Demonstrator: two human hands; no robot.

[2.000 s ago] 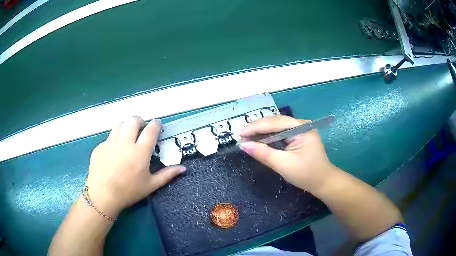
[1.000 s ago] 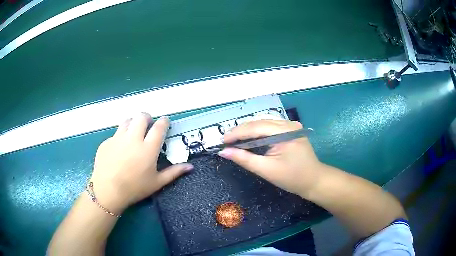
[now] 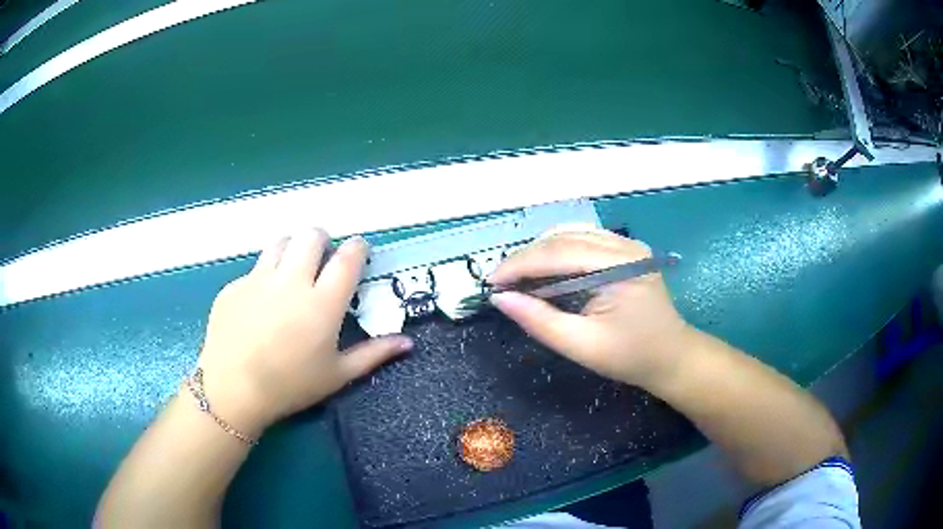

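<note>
A silver-grey fixture strip point(image 3: 450, 248) with a scalloped front lies along the back of a black mat point(image 3: 414, 413). Dark ring-shaped workpieces point(image 3: 418, 293) sit in its nests. My left hand point(image 3: 290, 320) grips the strip's left end, fingers on top and thumb at the front edge. My right hand point(image 3: 600, 305) holds grey tweezers point(image 3: 589, 279) like a pen, their tips over the strip near a middle nest; the exact contact is blurred. My right hand hides the strip's right part. A round heap of tiny copper parts point(image 3: 486, 444) lies on the mat.
A green worktop point(image 3: 114, 362) surrounds the mat. Behind it run a white-silver rail point(image 3: 414, 196) and a dark-green belt point(image 3: 434, 83). A small post with a round metal knob point(image 3: 823, 176) stands at the right, near dark machinery at the upper right.
Between one second ago and now, the tweezers and my right hand have moved right, away from the nest near my left hand. My left hand still holds the strip; the whole view has shifted slightly.
</note>
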